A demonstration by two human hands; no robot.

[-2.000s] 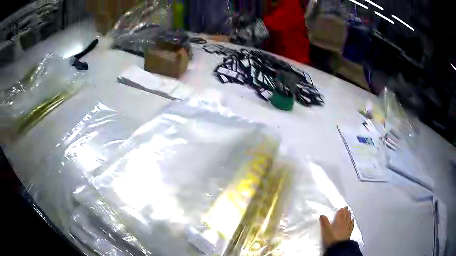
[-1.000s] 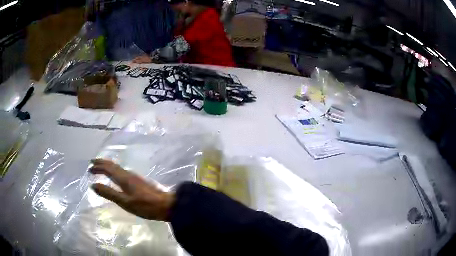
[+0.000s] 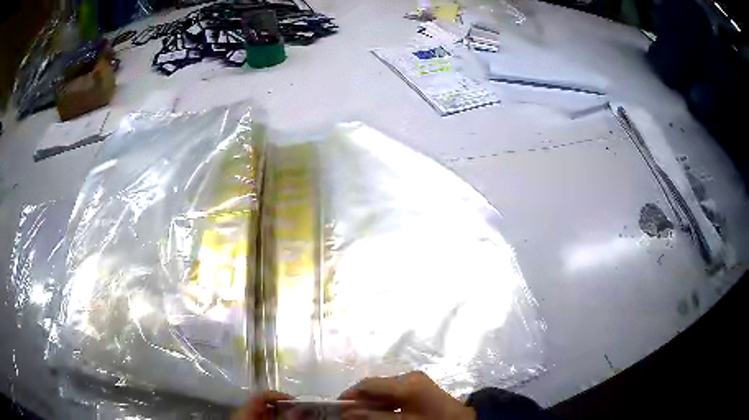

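Two overlapping piles of glossy clear plastic bags lie in front of me, the left pile (image 3: 131,238) and the right pile (image 3: 411,254), with strong glare. Yellow print (image 3: 291,221) runs along where they meet. My right hand (image 3: 411,398) is at the bottom edge, fingers bent on a small whitish strip (image 3: 316,408), likely the label sheet. My left hand (image 3: 261,408) is at the strip's other end, mostly cut off by the picture's edge. Details on the strip are too blurred to read.
A brown cardboard box (image 3: 86,86) and white folded sheets (image 3: 72,135) are at the far left. A dark heap of tags (image 3: 197,41) and a green round container (image 3: 264,51) are at the back. Printed papers (image 3: 439,78) and white packets (image 3: 542,78) lie at the right back.
My right hand has moved from over the left bags to the bottom edge and now holds the strip. My left hand has come into view. The camera view has tilted down.
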